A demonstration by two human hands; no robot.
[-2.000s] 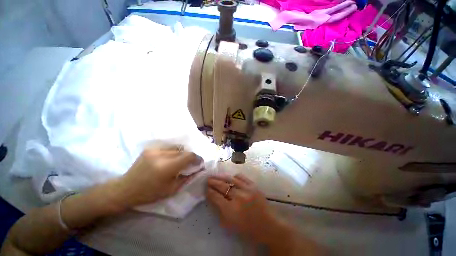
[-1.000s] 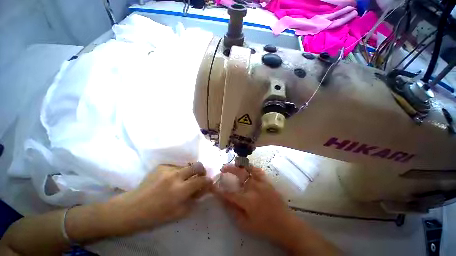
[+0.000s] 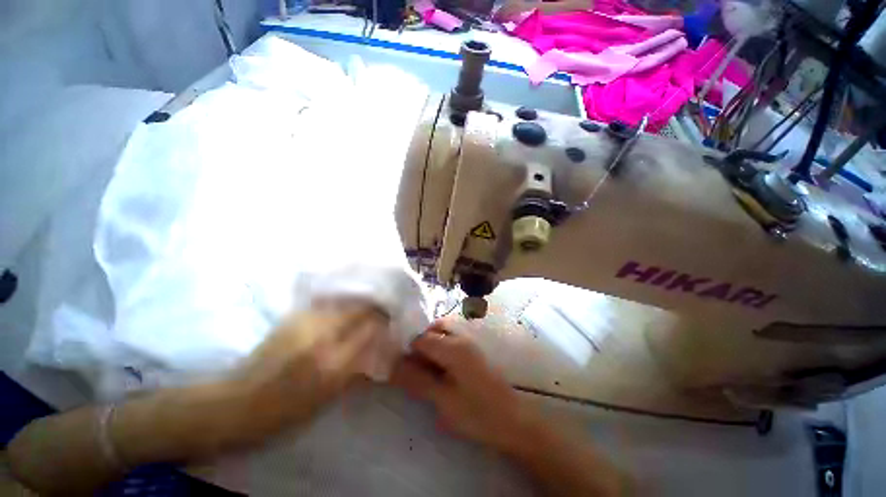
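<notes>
A large white garment piece (image 3: 243, 194) lies heaped left of the needle area, very bright, its near edge running to my fingers. My left hand (image 3: 325, 349) is blurred and grips a fold of it. My right hand (image 3: 452, 374) is just in front of the needle area, fingers bent on the fabric's edge. The cream sewing machine head (image 3: 622, 233) fills the right side. The presser foot area (image 3: 442, 296) is just beyond my fingertips; the needle itself cannot be made out.
Pale slips (image 3: 563, 325) lie on the machine bed under the arm. A black switch box (image 3: 828, 461) is at the lower right. Bright pink fabric (image 3: 622, 58) lies on the table behind. A dark upright post (image 3: 470, 78) stands on the machine head.
My left hand has lifted a fold of white fabric beside the needle area, where the hands were close together low on the bed. My right hand has shifted slightly left. The view has shifted slightly.
</notes>
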